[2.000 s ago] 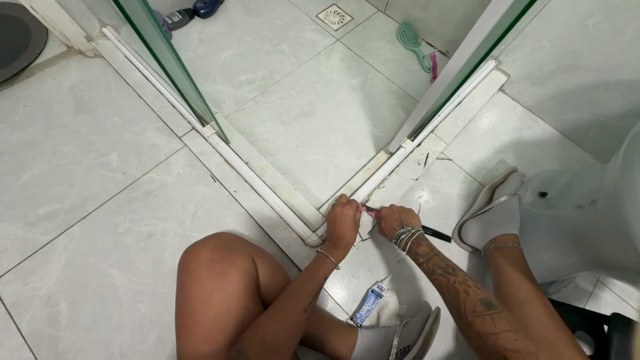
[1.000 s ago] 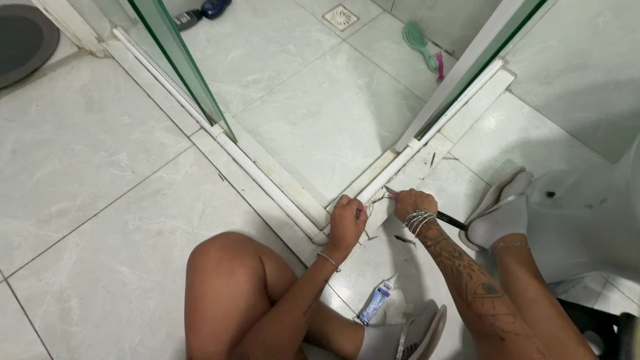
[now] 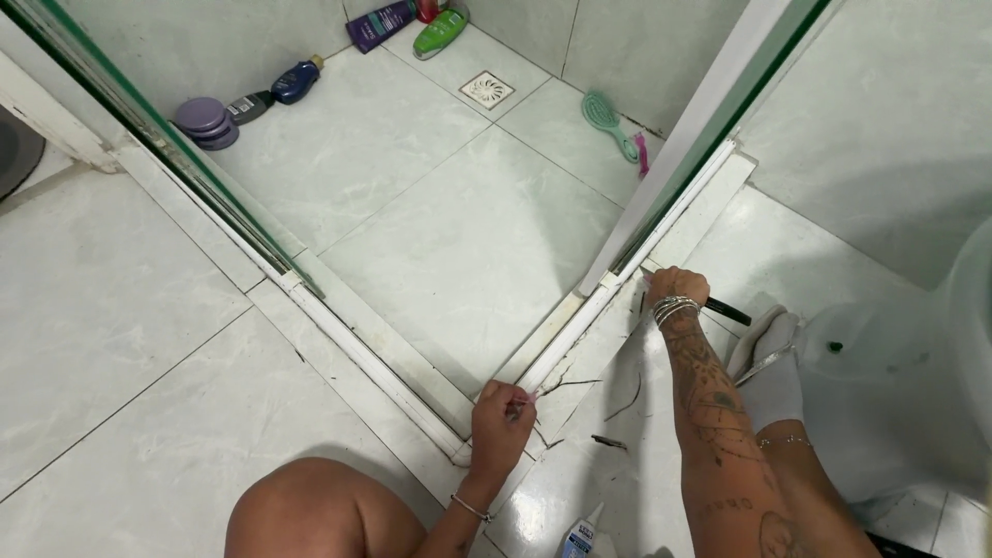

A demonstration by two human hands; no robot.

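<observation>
My left hand is near the corner of the white shower door track, its fingers closed on something small that I cannot make out. Further up the same track, my right hand grips a tool with a black handle; its tip points at the base of the track and is mostly hidden by the fingers. Dark strips of old sealant lie on the floor tiles between my hands. Below them, a tube with a white nozzle rests on the floor.
Glass panels stand on both sides. Inside the shower are a floor drain, a green hairbrush, a pink razor and several bottles. A translucent bin-like container stands at the right, beside my foot.
My right hand, with the black-handled tool, has moved up along the track, away from my left hand. The hands were close together in the earlier frames. The view has shifted somewhat.
</observation>
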